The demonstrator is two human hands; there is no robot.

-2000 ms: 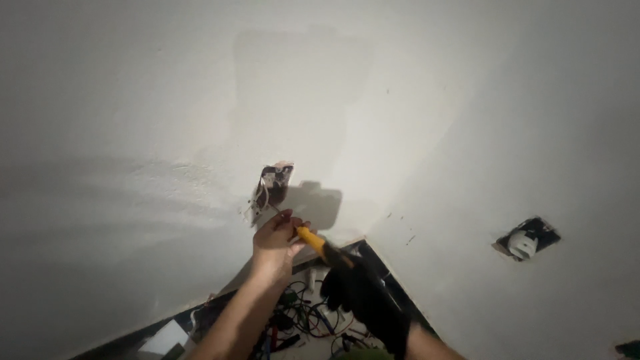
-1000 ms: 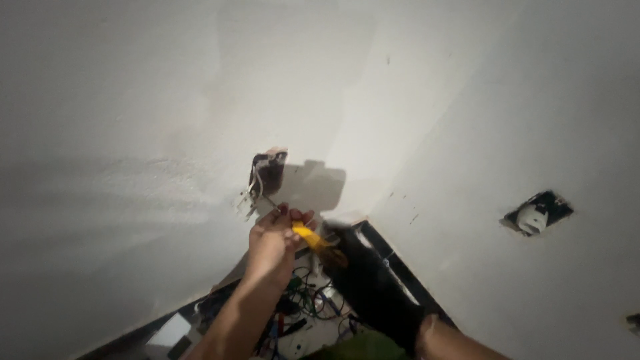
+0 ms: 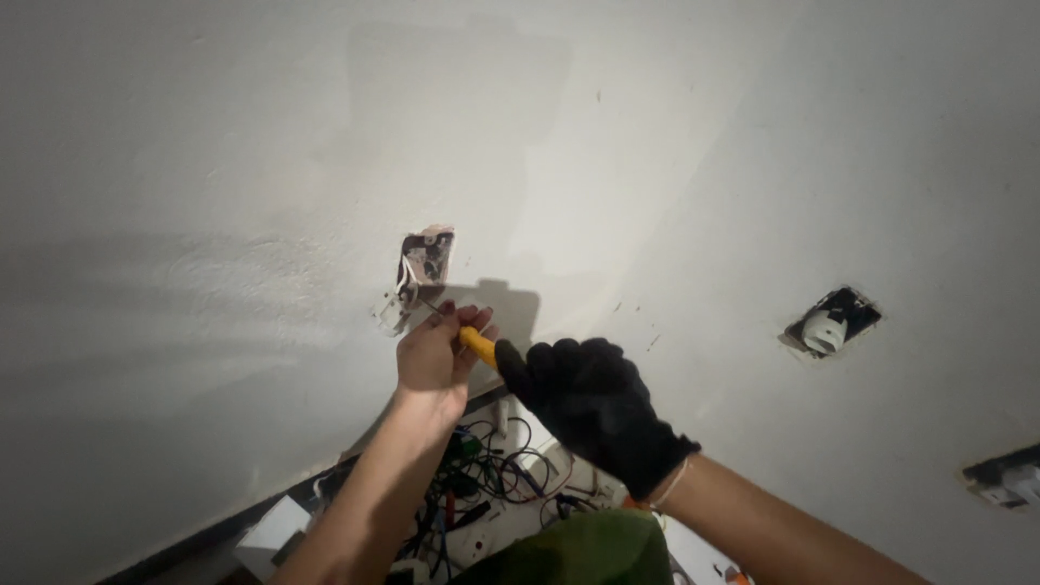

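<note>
My bare left hand (image 3: 431, 353) is raised just below an open wall box (image 3: 426, 258), its fingers closed around the front of a tool with a yellow handle (image 3: 479, 348). From those fingertips a thin shaft or wire points up-left at a white electrical fitting (image 3: 394, 313), which hangs by white wires (image 3: 406, 275) out of the box. My right hand (image 3: 597, 398), in a black glove, grips the rear of the yellow handle. The tool's exact kind cannot be told.
On the right wall is another box with a coiled white conduit or cable (image 3: 825, 331), and a further opening (image 3: 1007, 479) lies at the lower right edge. Tangled wires (image 3: 496, 471) and tools lie on the floor below, beside a white box (image 3: 276, 528) and the dark skirting (image 3: 211, 524).
The yellow handle stays between both hands. My gloved right hand, lower and blurred one second ago, now shows its knuckles higher, level with the handle.
</note>
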